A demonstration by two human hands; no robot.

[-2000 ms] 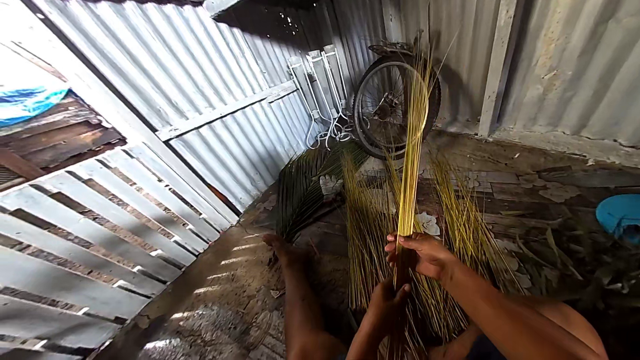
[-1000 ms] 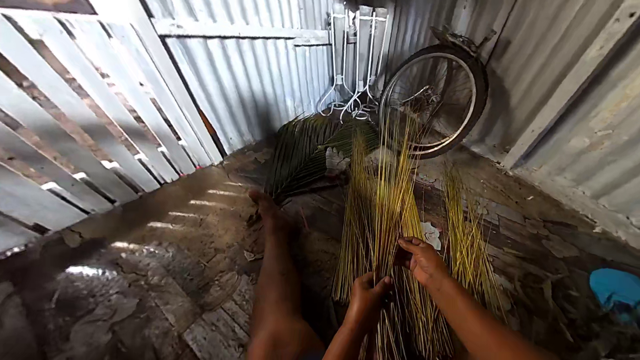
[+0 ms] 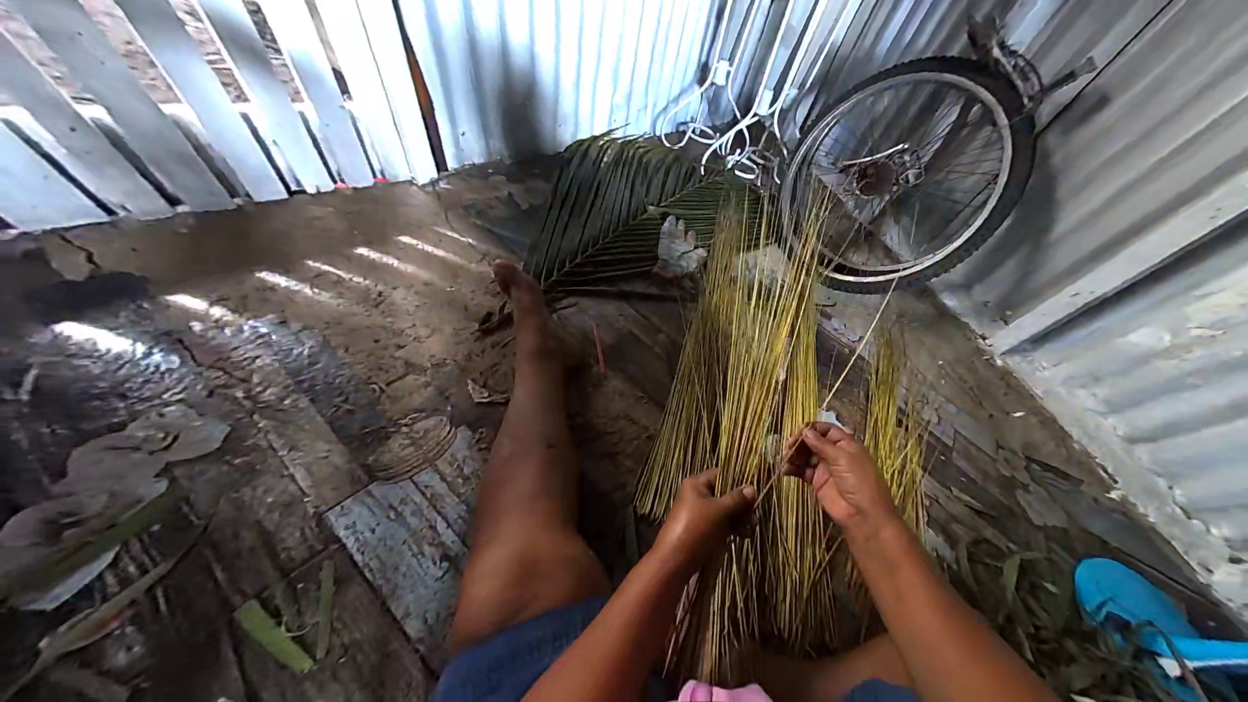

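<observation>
Between my legs lies a large spread of thin yellow-green palm-leaf midribs (image 3: 741, 390). Over it, my right hand (image 3: 837, 473) pinches a single long midrib (image 3: 863, 343) between thumb and fingers, its thin end pointing up and to the right. My left hand (image 3: 707, 512) closes on the lower part of that same strand, a little below and left of the right hand. A smaller bunch of midribs (image 3: 897, 419) lies to the right of the right hand. The undersides of both hands are hidden.
A green palm frond (image 3: 609, 219) lies beyond my foot. A bicycle wheel (image 3: 907, 175) leans at the corrugated metal wall (image 3: 1160, 439), beside white metal stands (image 3: 756, 122). A blue sandal (image 3: 1136, 604) and leaf scraps are at right; a slatted white fence (image 3: 185, 97) stands at left.
Two seconds ago my hands held a thick upright bundle of midribs; now they hold one thin strand, and the large spread lies in front of them. The view has tilted down and left.
</observation>
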